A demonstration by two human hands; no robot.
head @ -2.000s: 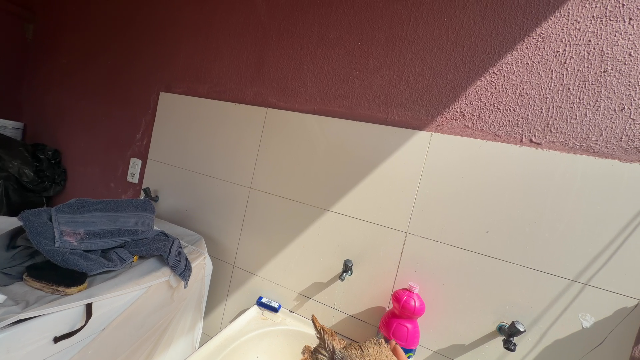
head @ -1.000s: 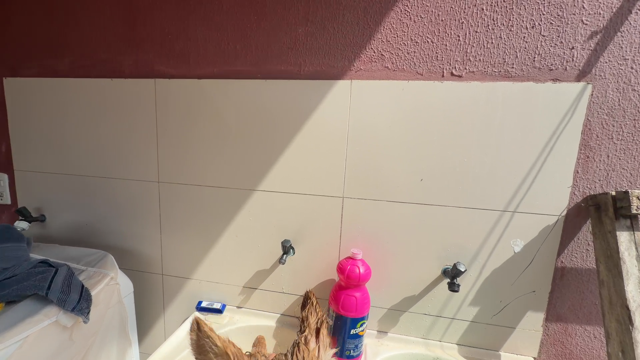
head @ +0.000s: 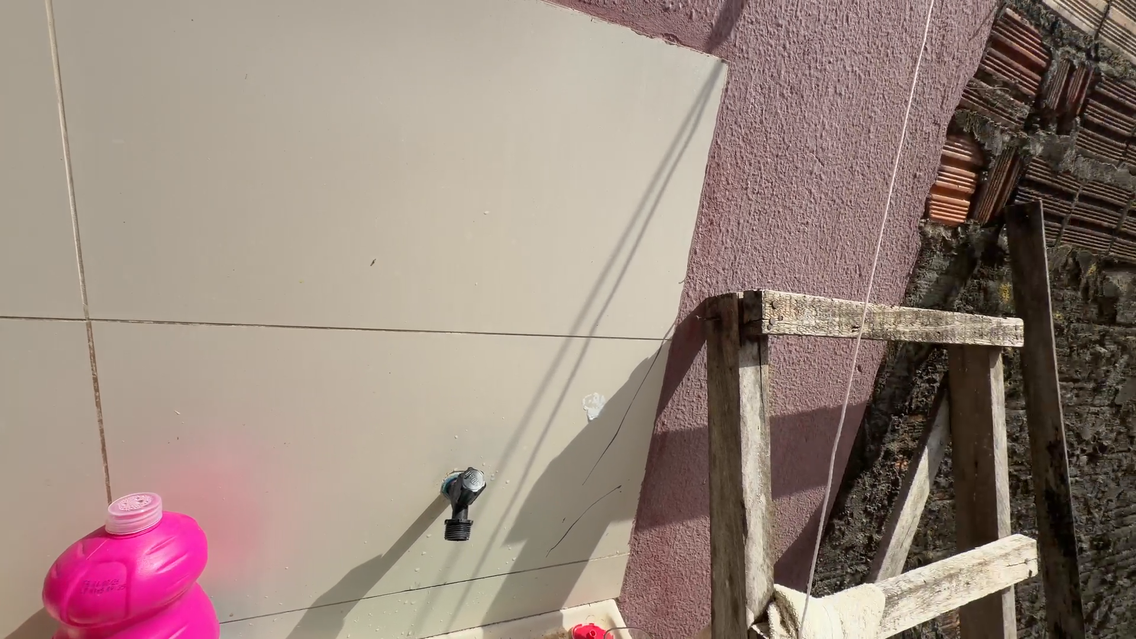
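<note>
Neither my left hand nor my right hand is in view. A bright pink plastic bottle (head: pixel 133 577) with a translucent pink cap stands at the lower left, its lower part cut off by the frame. To its right, a black plastic tap (head: pixel 461 504) sticks out of the beige tiled wall (head: pixel 355 222). At the bottom edge shows a corner of the pale sink rim (head: pixel 603 614), with a small red object (head: pixel 590 631) on or beside it.
A weathered wooden frame (head: pixel 887 319) stands at the right, with a pale cloth (head: pixel 825 612) on its lower bar. A thin white cord (head: pixel 874 257) runs down in front of it. Behind are a rough mauve wall (head: pixel 799 177) and a dark brick wall (head: pixel 1092 399).
The view has swung far to the right. The brown, furry-looking thing by the sink, the blue object and the dark towel have left the view; the wooden frame shows more fully.
</note>
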